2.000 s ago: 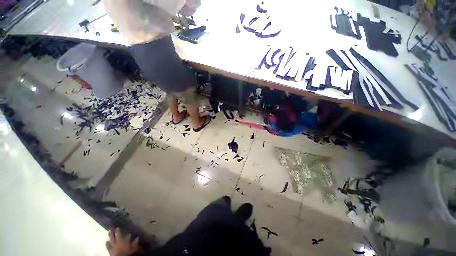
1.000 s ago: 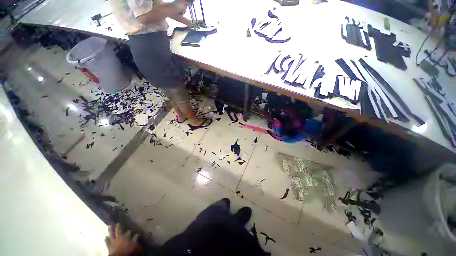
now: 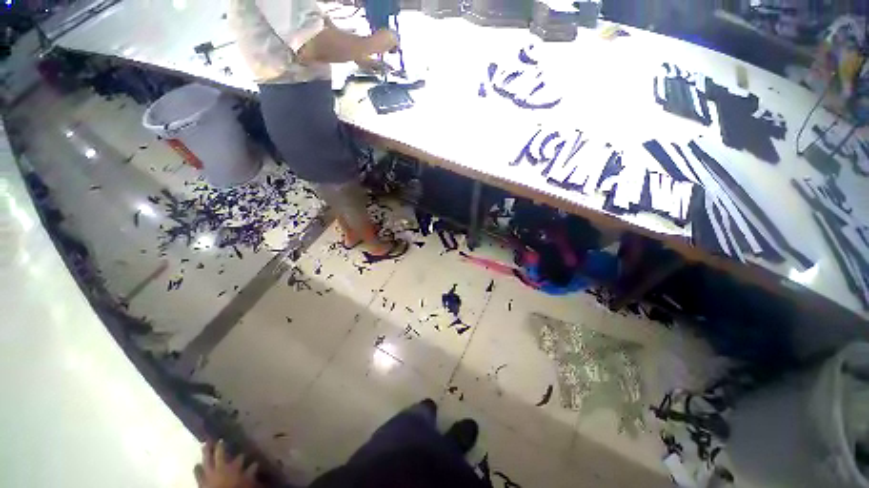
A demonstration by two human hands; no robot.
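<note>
My left hand is at the bottom edge, partly cut off. Its fingers are apart and rest on the brown edge of the white table at the left. It holds nothing that I can see. My right hand is out of the picture. My dark-clothed legs and shoes show at the bottom middle, on the tiled floor.
Another person stands at the long white table across the aisle, hands at an upright machine. Dark and pale cut pieces lie there. A white bin, another bin, scattered offcuts and a greenish sheet are on the floor.
The view has tilted up slightly, so the far table and floor sit lower in the picture. The other person's arms and the upright machine have come into view. My left hand stays on the table edge.
</note>
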